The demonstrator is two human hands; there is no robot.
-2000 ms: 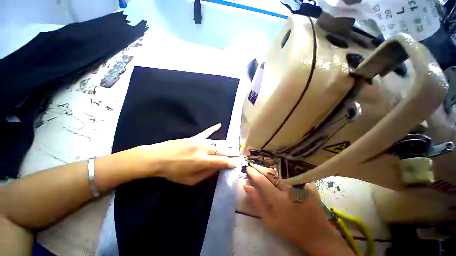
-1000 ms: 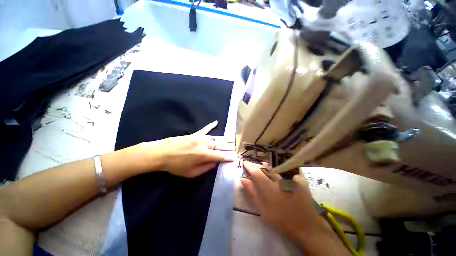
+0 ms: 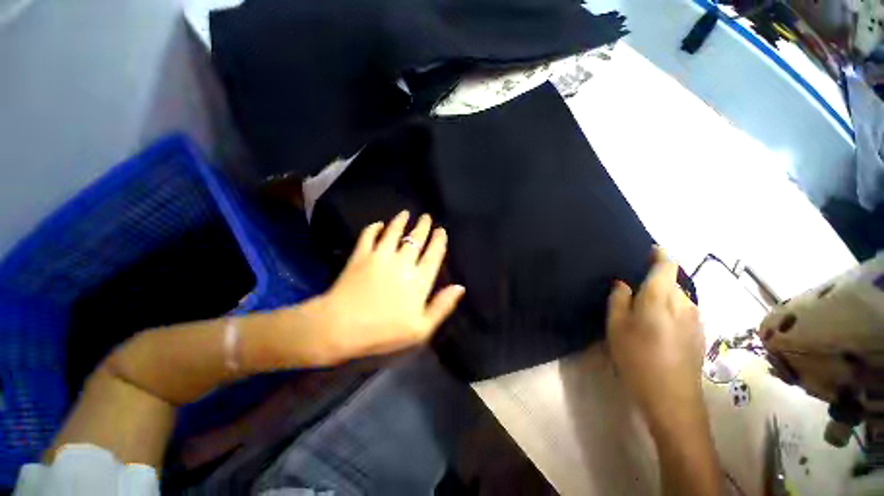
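A black garment panel point(image 3: 543, 223) lies flat on the pale machine table, away from the needle area. My left hand point(image 3: 393, 281) rests on its left part with fingers spread. My right hand point(image 3: 654, 325) is at its right edge, thumb and fingers bent over the edge; the grip is partly hidden. The presser foot and needle plate area point(image 3: 725, 360) shows to the right of my right hand, with no panel on it. Part of the cream machine head point(image 3: 824, 329) is at the right edge.
A stack of black cut pieces point(image 3: 330, 73) lies at the back left. A blue plastic crate point(image 3: 218, 208) with dark contents stands at the left. Grey and black cloth point(image 3: 368, 441) hangs at the near table edge. Scissors blades point(image 3: 776, 455) show at the lower right.
The view has swung left. The black panel has moved away from the needle to the left. My left hand has opened flat on it, and my right hand has left the needle for the panel's right edge.
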